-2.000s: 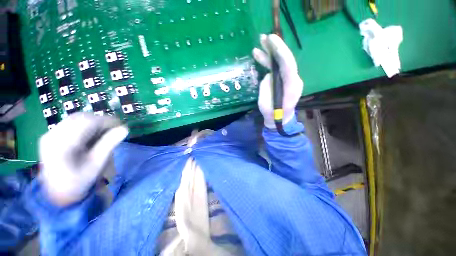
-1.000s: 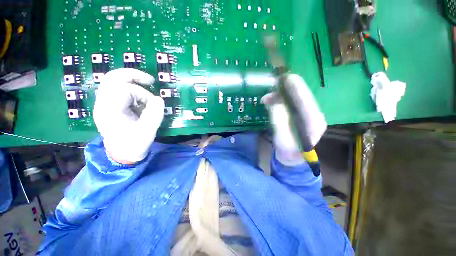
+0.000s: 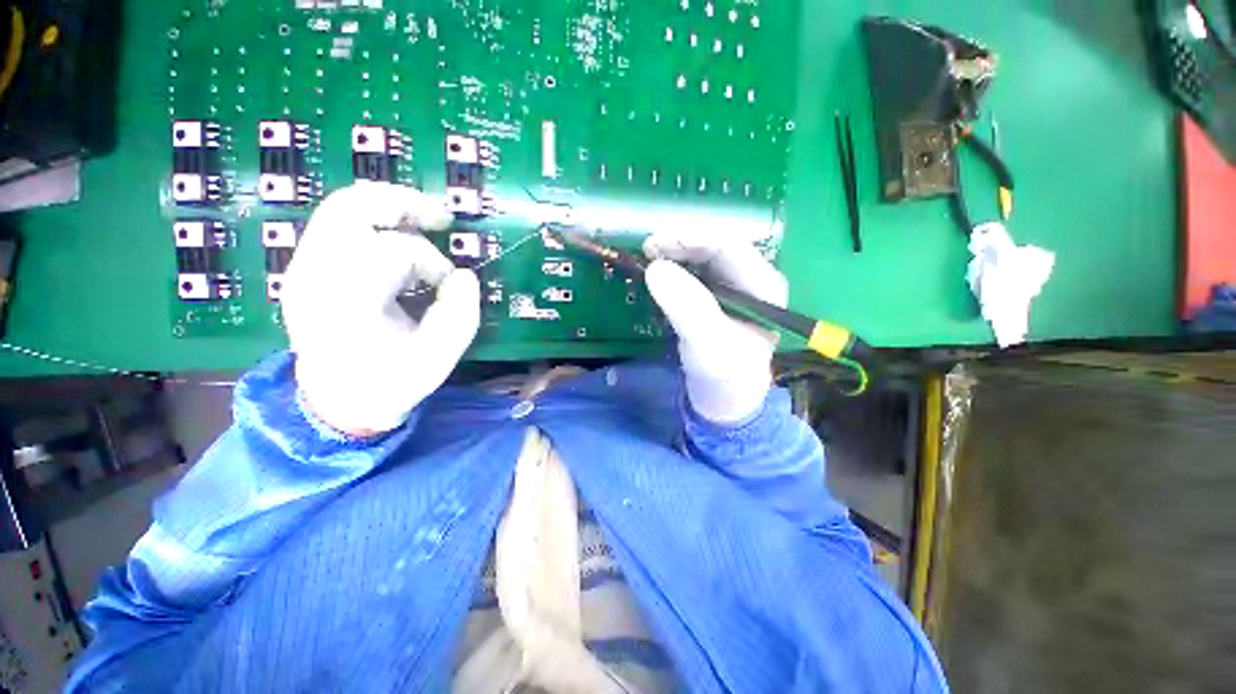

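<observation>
A large green circuit board (image 3: 407,82) lies in front of me, with rows of black power transistors (image 3: 198,251) on its left half. My gloved right hand (image 3: 718,319) holds the soldering iron (image 3: 779,315) like a pen, its tip pointing left at pads near the board's middle. My gloved left hand (image 3: 373,305) pinches the thin solder wire (image 3: 508,252), whose end reaches to the iron's tip. Whether wire and tip touch is too small to tell. The left hand covers some of the transistors.
Right of the board are dark tweezers (image 3: 850,183), the iron stand (image 3: 926,156), a crumpled white wipe (image 3: 1007,282) and a red flat piece (image 3: 1206,217) at the far right. A black object (image 3: 61,95) stands at the left. The mat's front edge is near my body.
The iron has swung from pointing up to pointing left, its tip now at the board's middle. The left hand has come in over the board and the solder wire's end now shows beside the tip.
</observation>
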